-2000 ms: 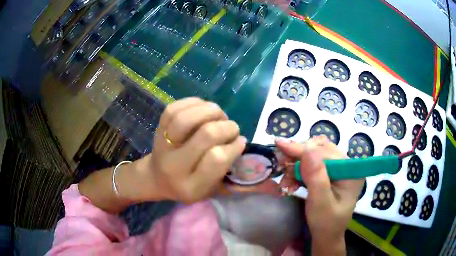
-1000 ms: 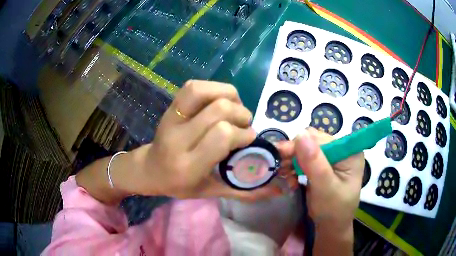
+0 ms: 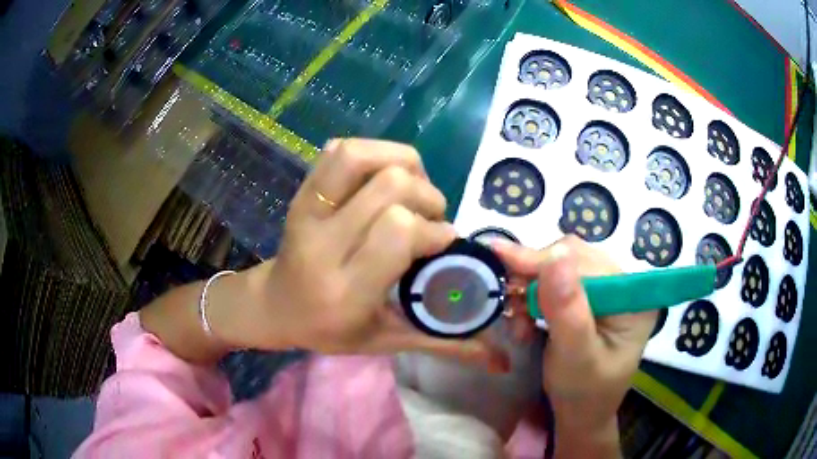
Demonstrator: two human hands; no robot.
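My left hand (image 3: pixel 363 255) grips a speaker driver (image 3: pixel 453 291) by its edge. The driver is a round disc with a black rim, a pale ring and a grey face with a small green centre dot, facing up. My right hand (image 3: pixel 587 336) holds a green test probe (image 3: pixel 636 291) between thumb and fingers. The probe's tip end is at the disc's right edge; whether it touches is too small to tell. Red wire trails from the probe's far end. The white foam tray (image 3: pixel 587 266) lies behind and right of my hands, its pockets showing dark perforated discs.
A clear blister tray (image 3: pixel 331 85) lies at the upper left on the green mat (image 3: pixel 466 184), which has yellow and red tape. Brown cardboard sheets (image 3: pixel 54 269) are stacked at the left. A small dark disc (image 3: pixel 439 13) sits at the top.
The driver's face has turned from tilted to facing the camera. The probe swung up at its cable end, then back to nearly level. The foam tray appears higher in view than two seconds ago.
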